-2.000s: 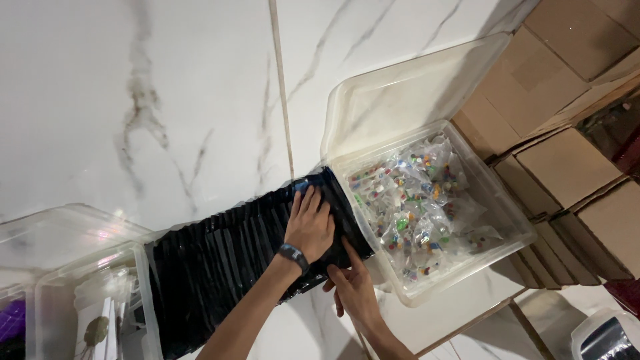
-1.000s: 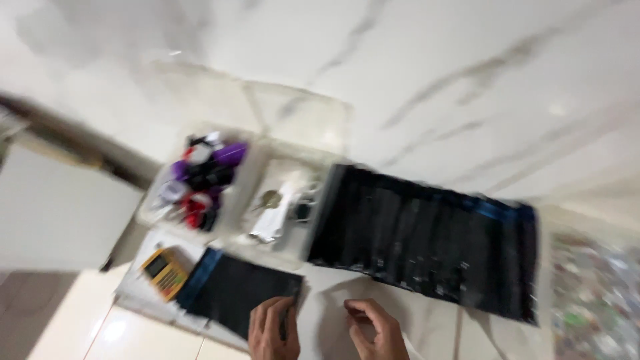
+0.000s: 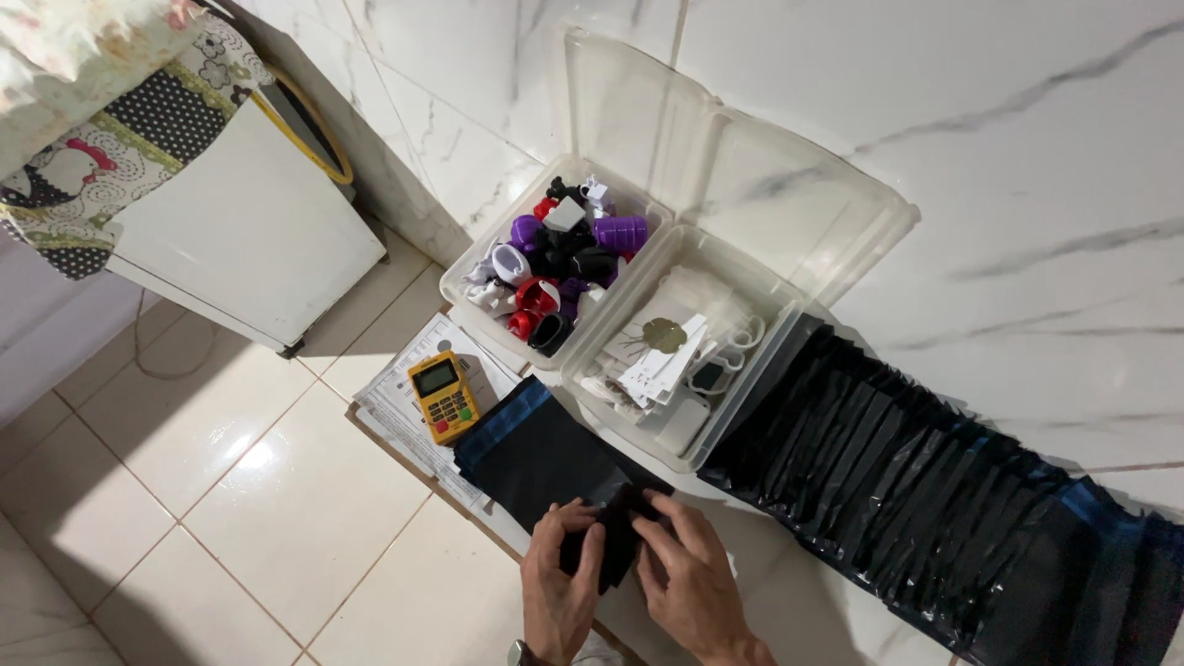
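Black plastic mailing bags (image 3: 536, 449) with a blue edge strip lie on the white surface. My left hand (image 3: 562, 573) and my right hand (image 3: 689, 573) both grip the near end of these bags, where dark plastic is bunched between the fingers. Some fingertips are hidden in the dark folds. A long row of overlapping black plastic bags (image 3: 888, 462) stretches to the lower right. Beyond my hands stands a clear plastic box (image 3: 638, 430) holding white tags, cords and small packets.
A second clear box (image 3: 458, 282) holds purple, red, black and white plastic pieces. Its raised lid (image 3: 620, 102) is against the marbled wall. A yellow card payment terminal (image 3: 442, 393) rests on printed papers (image 3: 398, 379). A white appliance (image 3: 250, 231) with a patterned cloth (image 3: 166, 111) stands at left.
My hands have moved from the long row of bags to the smaller bags near the yellow terminal and now grip their near end. The view has swung left.
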